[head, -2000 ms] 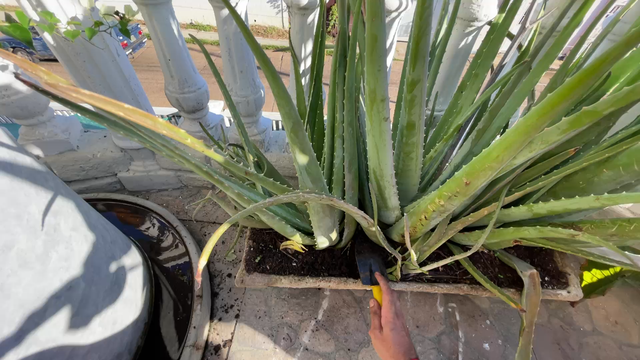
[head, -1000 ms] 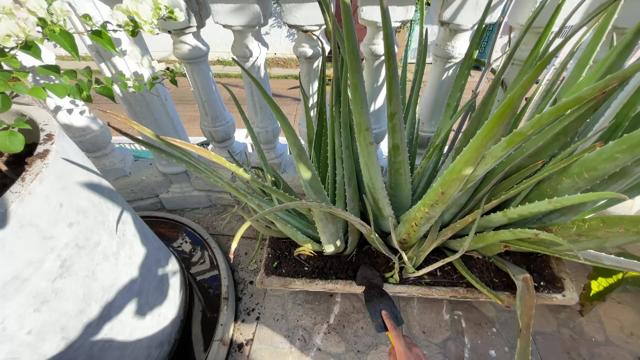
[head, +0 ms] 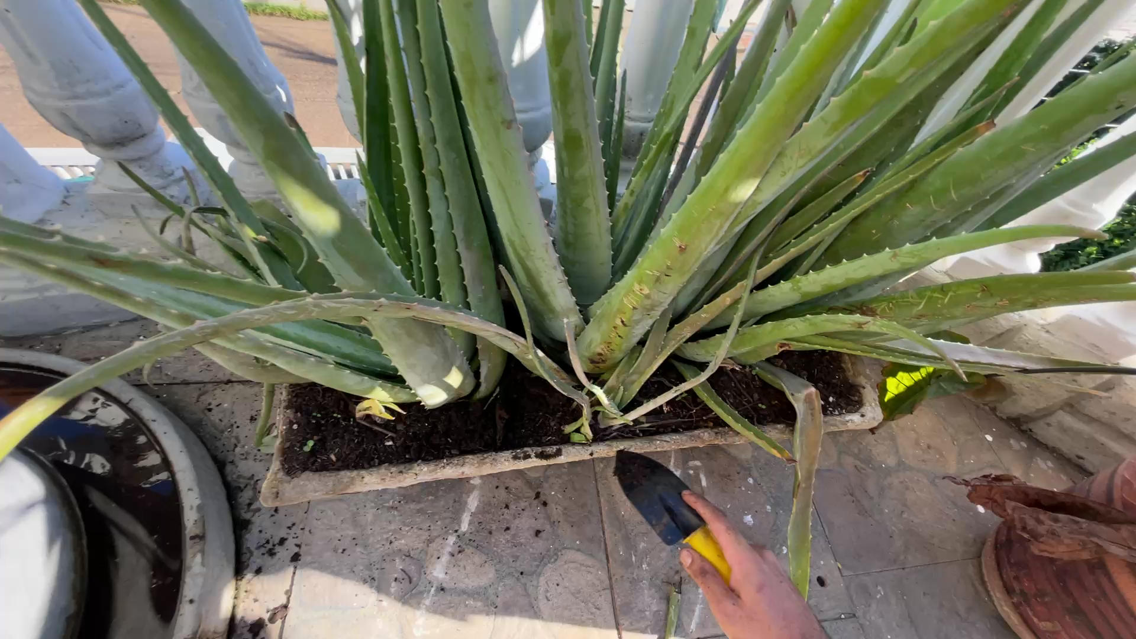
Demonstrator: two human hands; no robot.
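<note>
My right hand [head: 754, 586] grips the yellow handle of a garden trowel [head: 661, 501] at the lower right of centre. The trowel's dark metal blade points up and left, over the floor just in front of the planter's near rim. Aloe vera plants [head: 568, 177] with thick toothed leaves stand in a long rectangular planter [head: 426, 475] filled with dark soil [head: 355, 435]. A yellowed bit lies on the soil at the left, and a drooping leaf [head: 803, 479] hangs over the rim right of the trowel. My left hand is out of view.
A white balustrade [head: 80, 80] rises behind the plants. At the lower left, a round basin [head: 209, 524] with dark contents surrounds a pale pot base. A reddish-brown clay pot [head: 1065, 568] with a dried leaf stands at the lower right. Stone paving [head: 515, 568] bears scattered soil.
The trowel was in the planter soil two seconds ago; now my right hand holds it outside the near rim. The view has moved closer to the planter.
</note>
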